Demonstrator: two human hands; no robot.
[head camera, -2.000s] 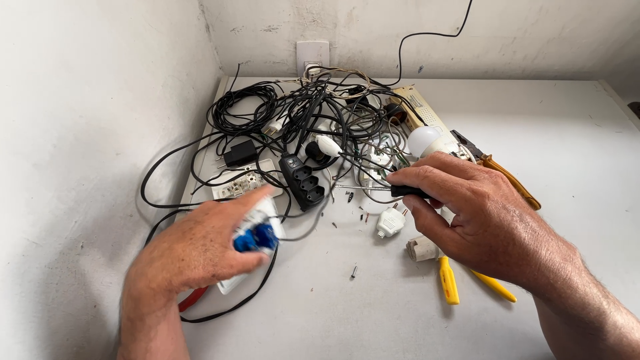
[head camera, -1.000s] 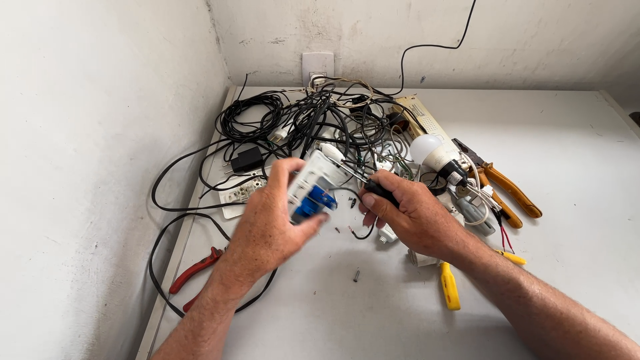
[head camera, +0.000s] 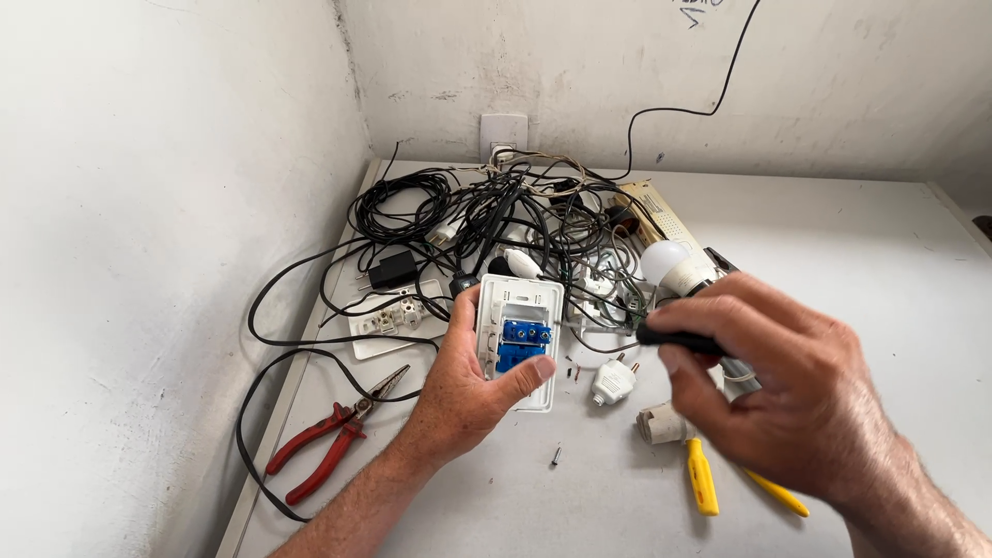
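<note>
My left hand (head camera: 473, 380) holds a white plastic wall plate (head camera: 521, 288) upright, thumb across its lower front. Blue outlet modules (head camera: 525, 333) sit in its frame. My right hand (head camera: 767, 380) grips the black handle of a screwdriver (head camera: 676, 339); its thin shaft points left towards the blue modules, and whether the tip touches is unclear. A white plug (head camera: 614, 381) lies between my hands on the table. Just left of my right hand's fingers is a white LED bulb (head camera: 665, 262). A loose screw (head camera: 556, 456) lies below the wall plate.
Tangled black cables (head camera: 496, 209) cover the back of the table. Red-handled pliers (head camera: 341, 442) and another open wall plate (head camera: 395, 318) lie left. A yellow-handled tool (head camera: 702, 477), a white cylindrical fitting (head camera: 659, 424) and a beige power strip (head camera: 659, 213) are at right. A wall outlet (head camera: 504, 128) is behind.
My left hand has brought the wall plate with the blue modules to the middle and turned it upright. My right hand, still holding the screwdriver, has moved a little to the right since one second ago.
</note>
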